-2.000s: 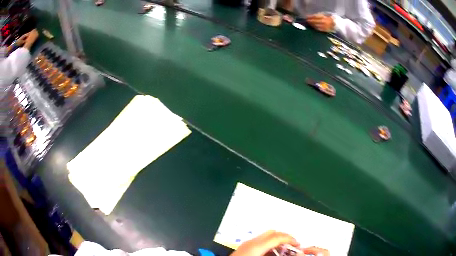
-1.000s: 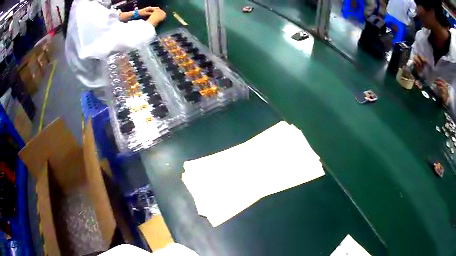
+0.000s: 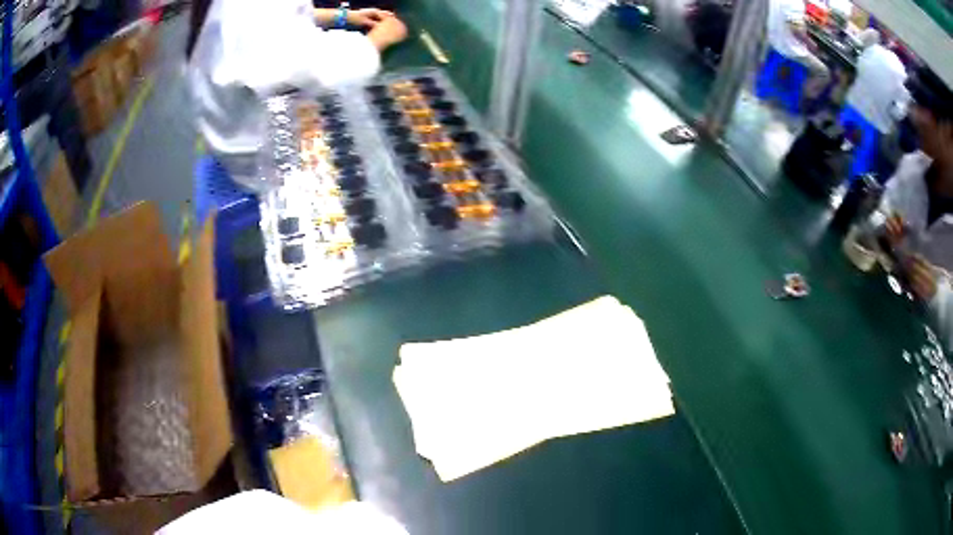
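Neither of my hands is in view; only a white sleeve (image 3: pixel 277 516) of mine shows at the bottom edge. A fanned stack of white label sheets (image 3: pixel 538 385) lies nearest in front of me on the dark green bench (image 3: pixel 585 491). Beyond it, clear plastic blister trays (image 3: pixel 392 178) hold rows of black and orange parts.
An open cardboard box (image 3: pixel 146 397) stands at the lower left beside blue crates. The green conveyor belt (image 3: pixel 679 230) runs past the bench with spaced modules, one near the middle (image 3: pixel 794 285). A metal post (image 3: pixel 513 73) stands beyond the trays. A person sits across the belt; another stands far left.
The view has swung left. The working label sheet, my left hand and the module seen two seconds ago are out of the picture. The cardboard box has come into view.
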